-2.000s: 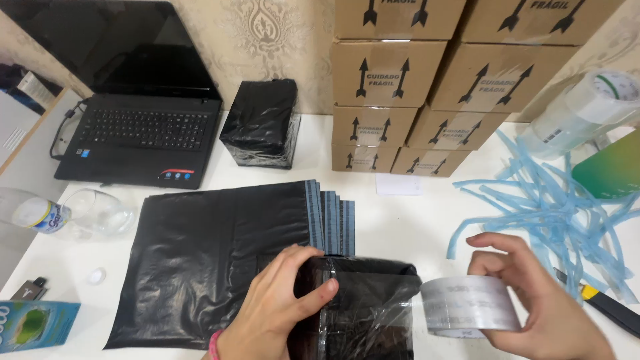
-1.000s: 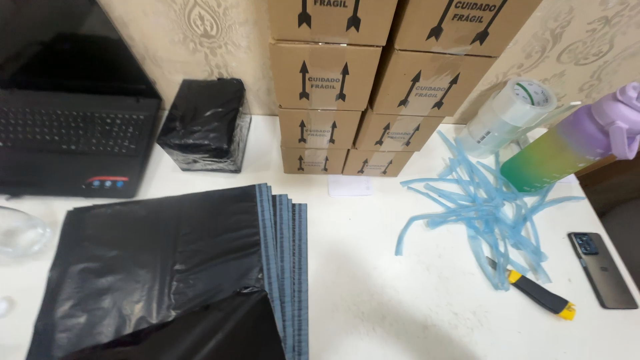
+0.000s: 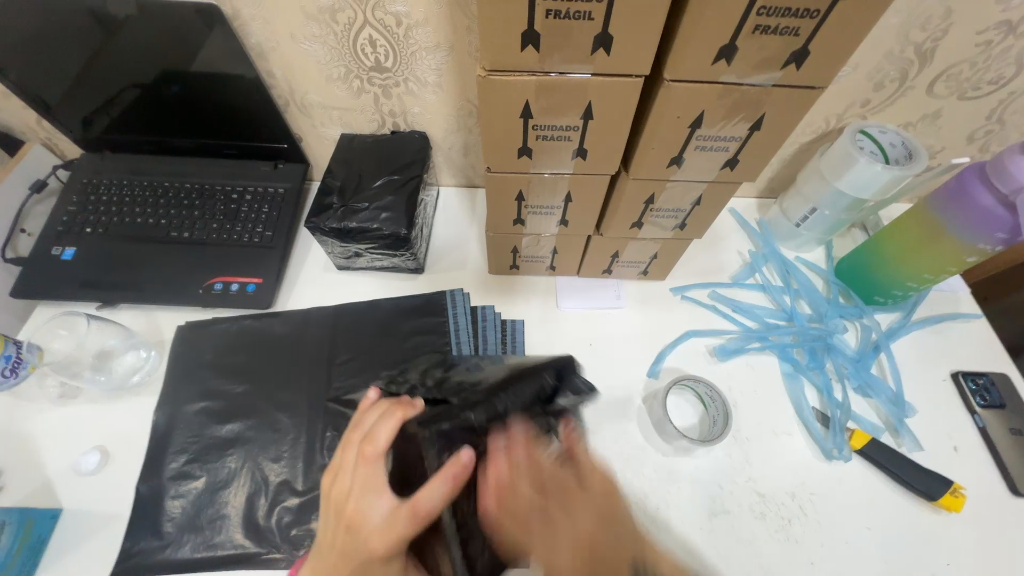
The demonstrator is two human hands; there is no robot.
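Observation:
A parcel in black plastic [image 3: 512, 392] is at the bottom middle, partly over a stack of black plastic mailing bags [image 3: 248, 424] with blue-grey edge strips. My left hand [image 3: 380, 488] grips the parcel's left side, thumb on top. Blurred by motion, my right hand [image 3: 544, 488] lies against its right side; whether its fingers hold the plastic cannot be told. A roll of clear tape [image 3: 696, 412] rests on the white table to the right of the parcel. Behind the bags sits another black-wrapped package [image 3: 372, 204].
Stacked cardboard boxes [image 3: 560, 120] stand at the back beside a laptop [image 3: 160, 200]. On the right are blue plastic strips [image 3: 768, 320], clear tape rolls [image 3: 848, 176], a bottle [image 3: 920, 232], a utility knife [image 3: 904, 472] and a phone [image 3: 988, 424]. A clear plastic bottle [image 3: 96, 352] lies left.
Two seconds ago my right hand held the tape roll; now the roll rests on the table and that hand is at the parcel. Both hands, out of view one second ago, are back in view.

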